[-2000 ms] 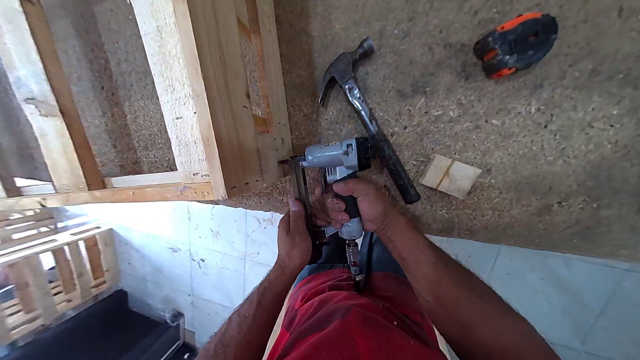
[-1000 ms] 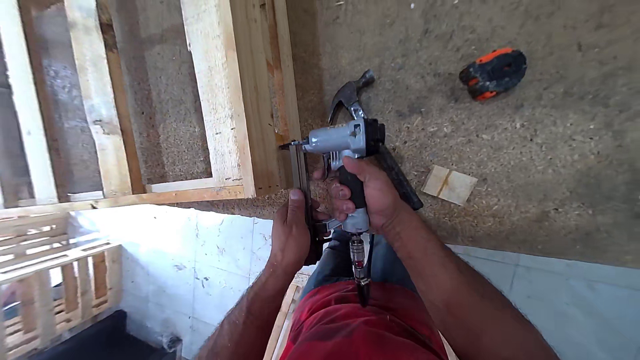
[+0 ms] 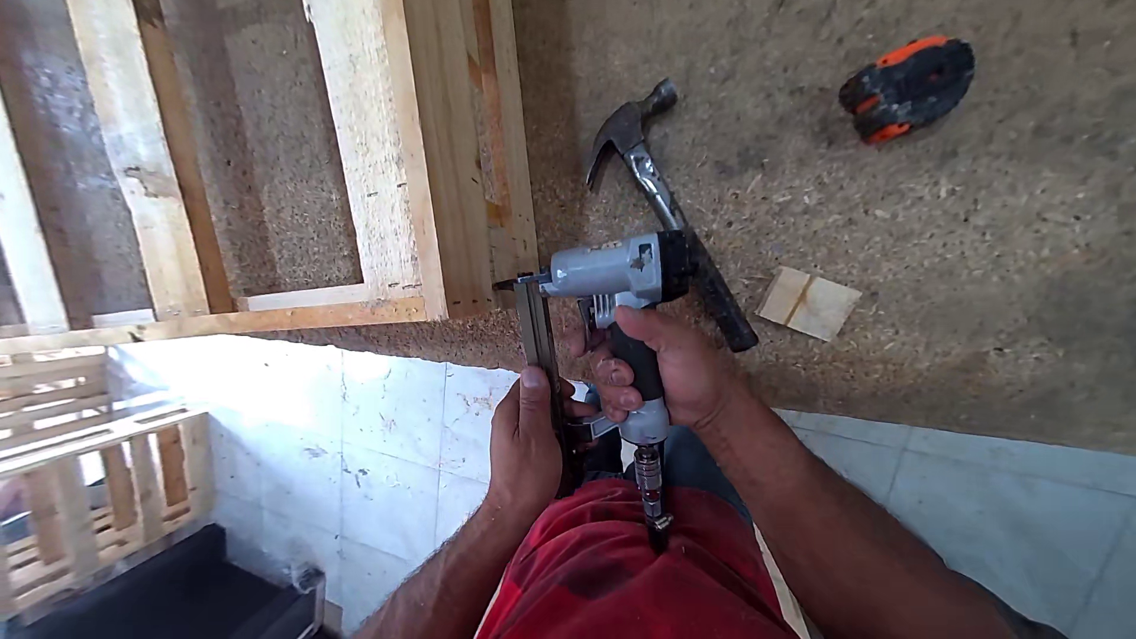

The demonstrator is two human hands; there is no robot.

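Observation:
A grey pneumatic stapler (image 3: 608, 266) lies across the middle of the view, its nose at the near right corner of a pine frame (image 3: 461, 222); whether they touch I cannot tell. My right hand (image 3: 666, 364) is wrapped around its black grip, fingers near the trigger. The thumb and fingers of my left hand (image 3: 532, 426) hold the long metal magazine (image 3: 539, 342). An air hose coupling (image 3: 650, 484) hangs from the handle's base. Just beyond the tool a claw hammer (image 3: 661, 191) rests on the particleboard, its shaft partly hidden behind the stapler.
On the particleboard bench top (image 3: 932, 355) lie a black and orange tape measure (image 3: 910, 89) and a small wood piece (image 3: 809, 303). White floor tiles (image 3: 390, 444) show below its edge. At lower left are a slatted wooden crate (image 3: 133, 479) and a black padded item (image 3: 177, 590).
Both hands keep their hold on the stapler. Against the hammer, the stapler has shifted since one second ago, and more of the hammer's shaft shows now. The view has moved somewhat.

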